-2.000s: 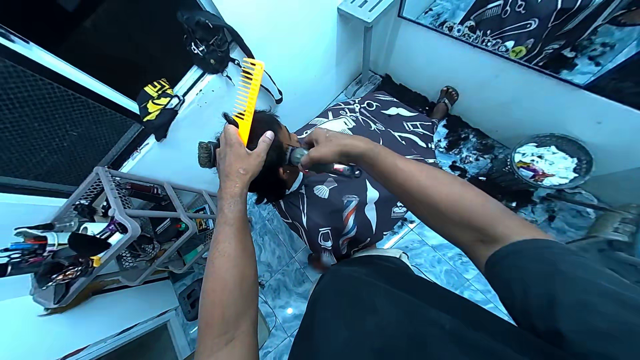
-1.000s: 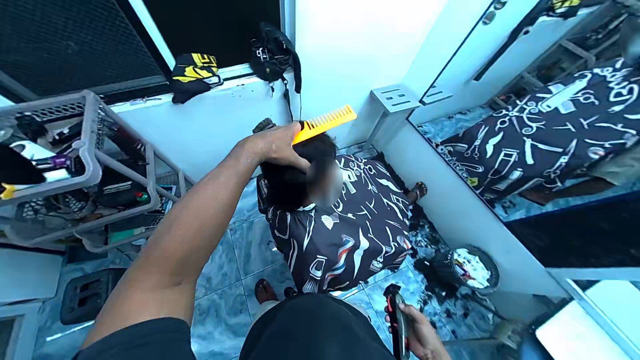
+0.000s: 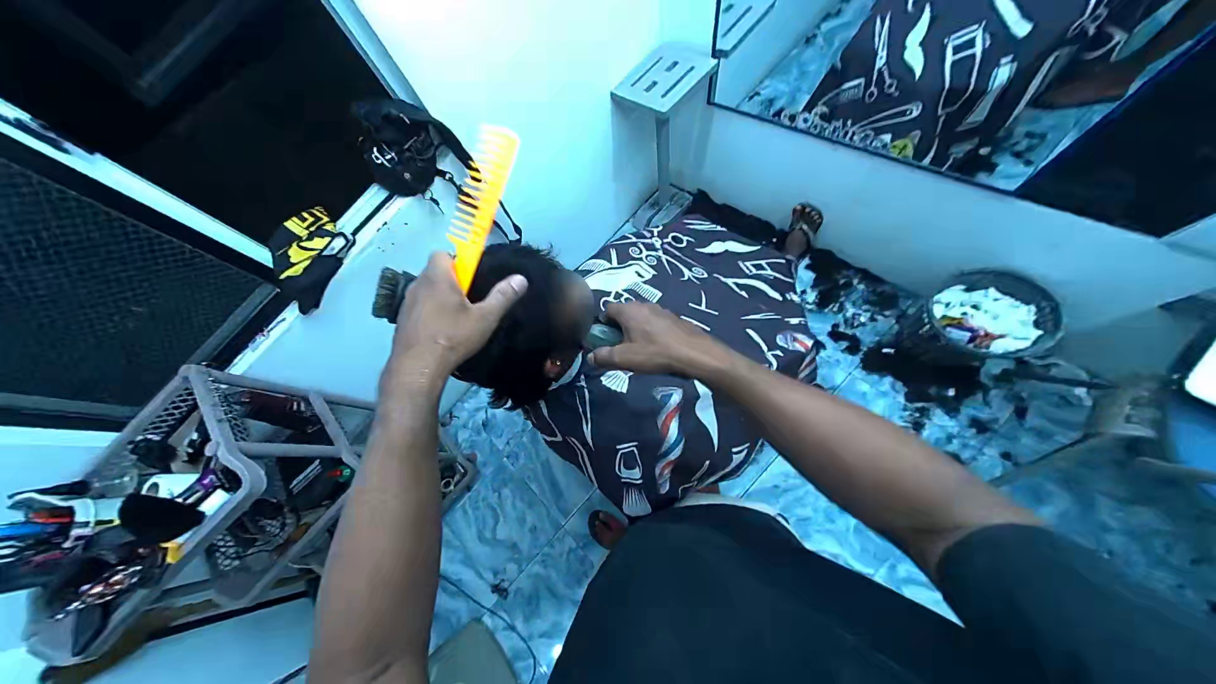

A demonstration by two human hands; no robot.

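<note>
A seated person's head with dark hair is before me, and a dark barber cape printed with white tools covers the body. My left hand holds a yellow comb upright and rests on the hair; the dark bristles of a brush show beside it. My right hand grips a hair clipper close to the side of the head. Only a grey end of the clipper shows; my fingers hide the rest.
A grey plastic rack with bottles and brushes stands at the left. Black bags hang near the window. A bin stands at the right beside cut hair on the tiled floor. A mirror fills the upper right wall.
My right hand with the clipper has come up from low beside my lap to the side of the head. The comb in my left hand has turned from nearly level to upright. The view has turned.
</note>
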